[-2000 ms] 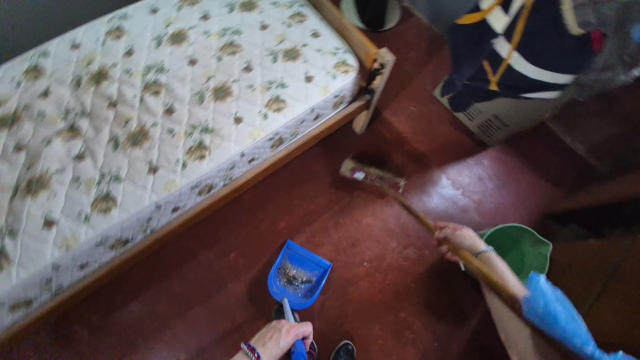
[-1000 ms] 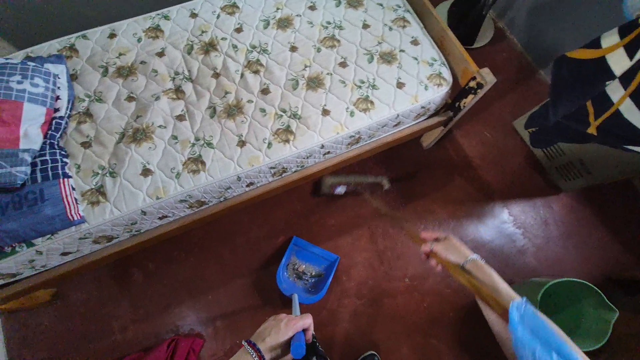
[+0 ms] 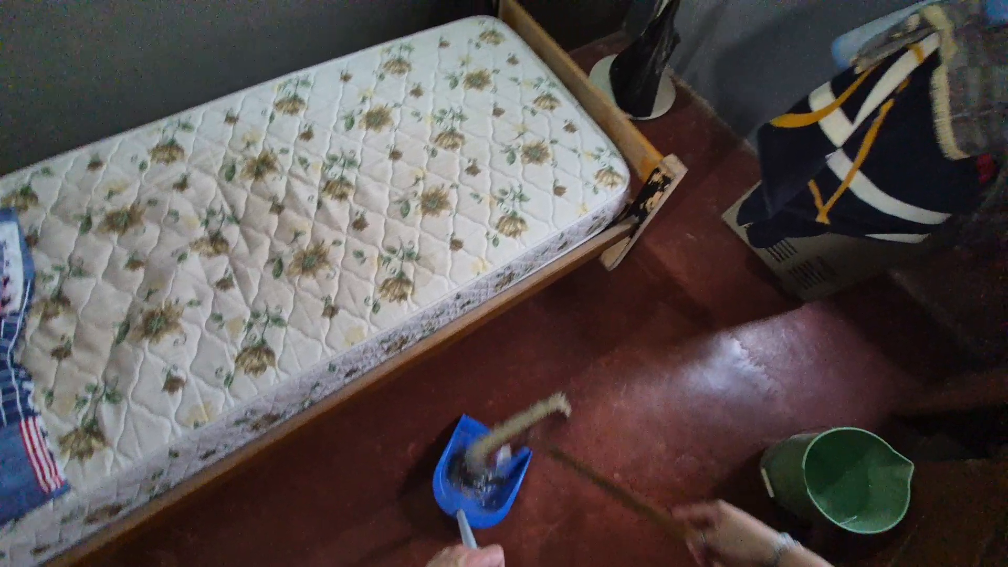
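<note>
At the bottom centre, my left hand [image 3: 466, 556] grips the handle of a blue plastic dustpan [image 3: 494, 516]. Grey dust and debris [image 3: 475, 477] lie in the pan. My right hand [image 3: 728, 534], lower right and slightly blurred, holds the wooden stick [image 3: 610, 486] of a broom. The broom's pale head [image 3: 516, 429] reaches over the dustpan's open front, with its far end beyond the pan's right edge. Where the stick meets the head is blurred.
A bed with a flowered mattress [image 3: 354, 213] and wooden side rail [image 3: 441, 331] runs along the left. A green bucket [image 3: 858, 480] stands right of my right hand. At upper right, a dark patterned cloth [image 3: 866, 157] hangs over a cardboard box [image 3: 811, 264].
The broom head has come from beside the bed rail down to the dustpan's mouth. My right hand has moved lower, still holding the stick. My left hand keeps hold of the dustpan.
</note>
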